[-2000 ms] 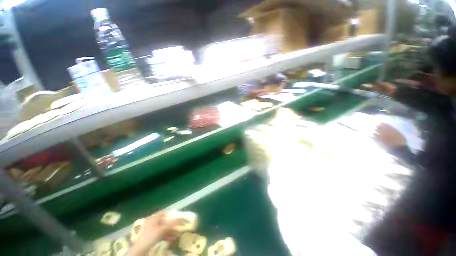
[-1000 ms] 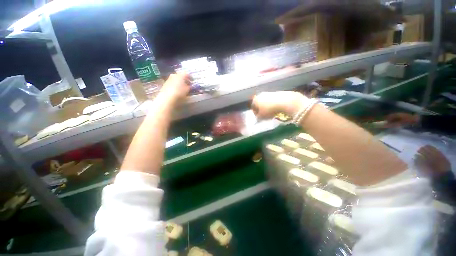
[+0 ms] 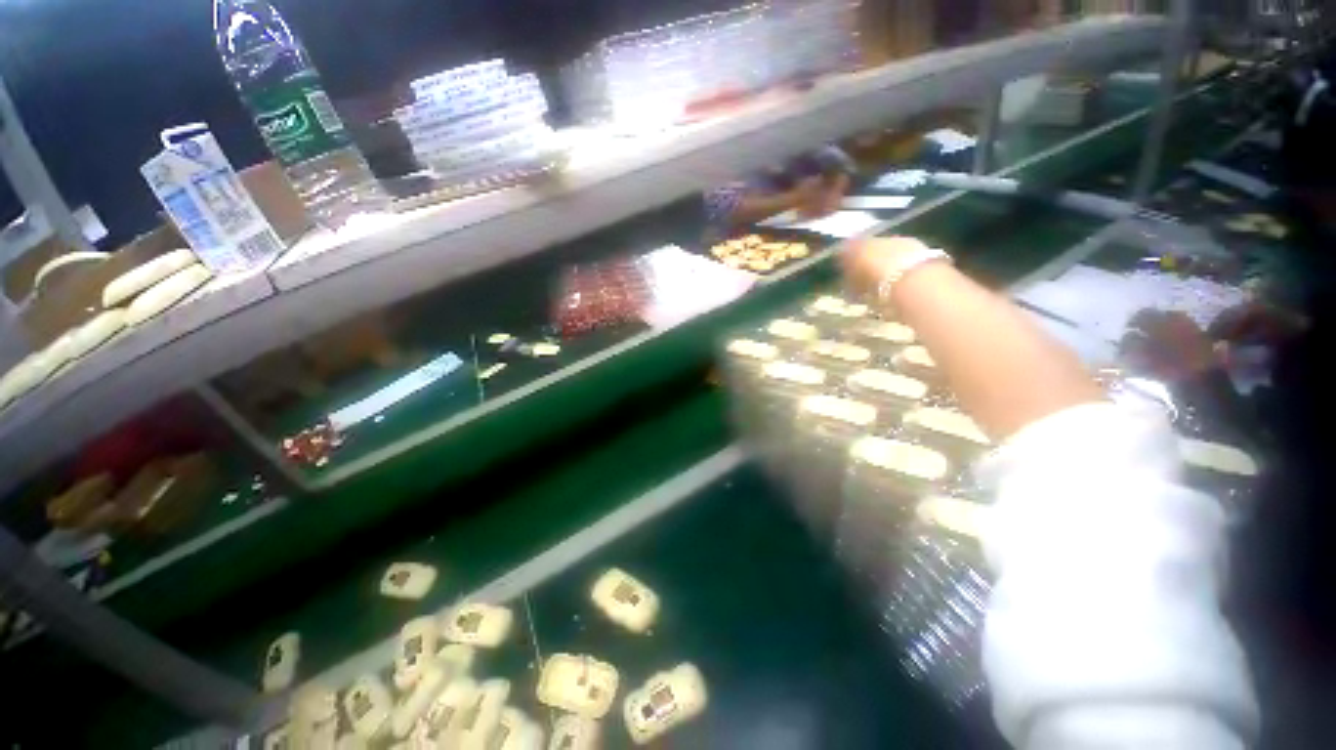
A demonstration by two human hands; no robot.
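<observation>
My right hand (image 3: 885,270) is stretched out above the far end of the tray stack, blurred at the fingers, and I cannot tell whether it holds anything. My left hand is out of the picture. The clear blister trays (image 3: 938,608) stand in a tall stack at centre right, with cream housings (image 3: 898,457) in the top pockets. A pile of loose cream housings (image 3: 476,626) lies at the lower left on the green bench. A few lie apart from the pile, one (image 3: 665,702) near the bottom edge.
A pale shelf (image 3: 440,220) crosses above the green conveyor (image 3: 381,513), holding a bottle (image 3: 301,125), a drink carton (image 3: 210,205) and a white stack (image 3: 476,120). A red patch (image 3: 602,296) lies across the belt. Another person's hands (image 3: 1201,344) are at the right.
My left hand has left the shelf area and gone out of view. My right hand stays extended, now above the stack's far end. The view has shifted, showing more of the housing pile.
</observation>
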